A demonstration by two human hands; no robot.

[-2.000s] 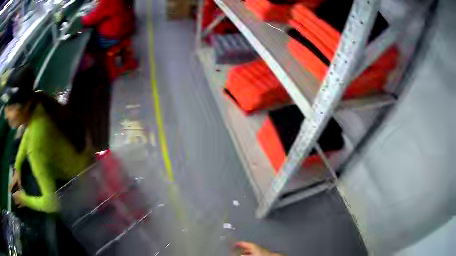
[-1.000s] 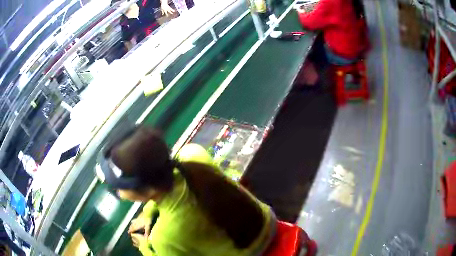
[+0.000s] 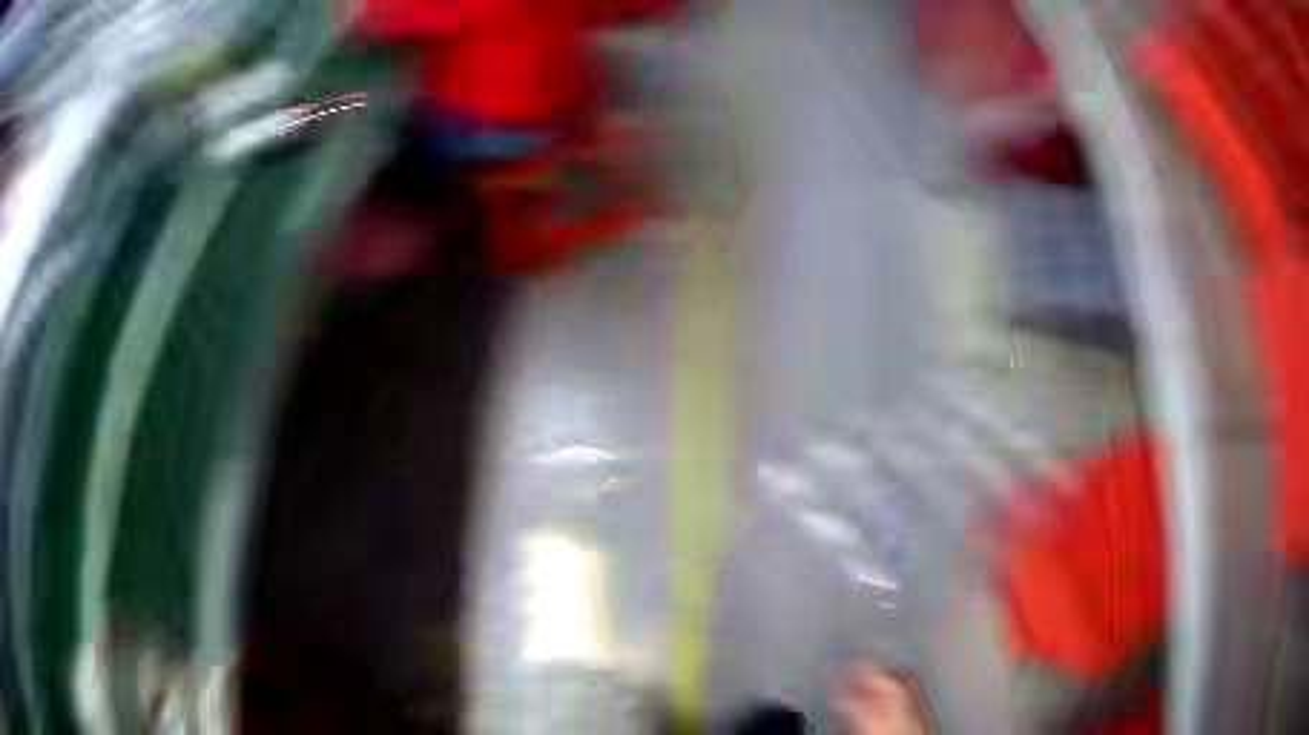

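The whole view is strongly blurred. My right hand [image 3: 879, 696] shows as a small blurred patch at the bottom edge, right of the middle, mostly cut off. Above it is a see-through thing with bright shiny streaks [image 3: 847, 517], perhaps clear plastic trays. I cannot tell whether my hand touches or holds it. My left hand is not in view.
A yellow line [image 3: 699, 474] runs along the grey floor. A green conveyor [image 3: 172, 431] stands on the left. A person in red [image 3: 503, 65] is at the top left. A rack with a pale post [image 3: 1177, 431] and red trays [image 3: 1098, 560] is on the right.
The view has swung right from the conveyor towards the aisle and rack. The person in yellow-green has left the view. My right hand and the shiny streaks now show at the lower right.
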